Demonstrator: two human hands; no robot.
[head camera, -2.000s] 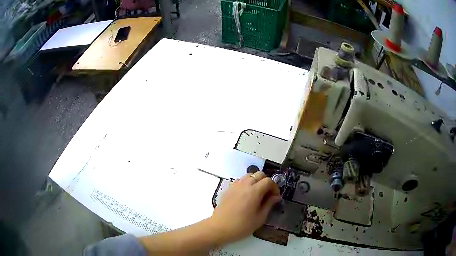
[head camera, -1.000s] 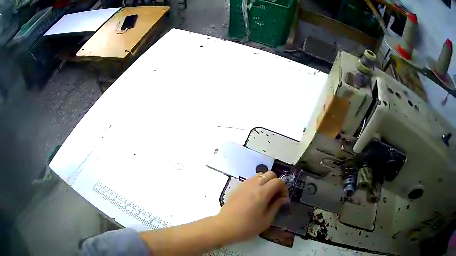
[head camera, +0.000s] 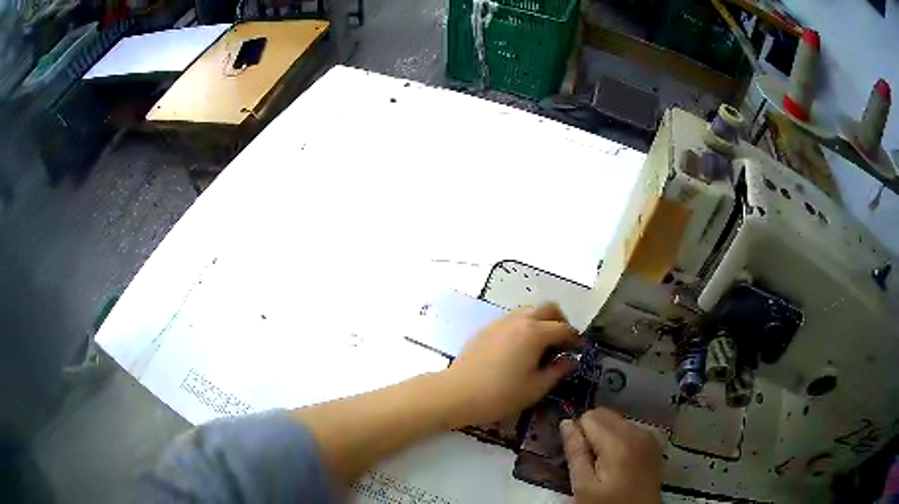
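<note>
The cream sewing machine (head camera: 838, 256) stands at the right, with a yellowish patch on its head. The shiny slide plate (head camera: 455, 317) lies left of the needle area, slid out from the opening. My left hand (head camera: 508, 364) reaches in from the lower left, its fingers bent down into the opening beside the needle area. My right hand (head camera: 616, 455) is at the bottom, thumb and fingertips close together just in front of the opening, near a dark metal plate (head camera: 542, 471). My fingers hide the inside of the opening; I cannot tell whether either hand holds something small.
The white table top (head camera: 394, 197) spreads left of the machine. A green crate (head camera: 513, 49) stands on the floor behind it. A wooden-topped table (head camera: 212, 89) with a dark object is at the back left. Thread cones (head camera: 805, 74) with red tips stand at the upper right.
My right hand has come into view at the bottom, beside the needle area. My left hand has shifted slightly up, and now covers the right part of the slide plate.
</note>
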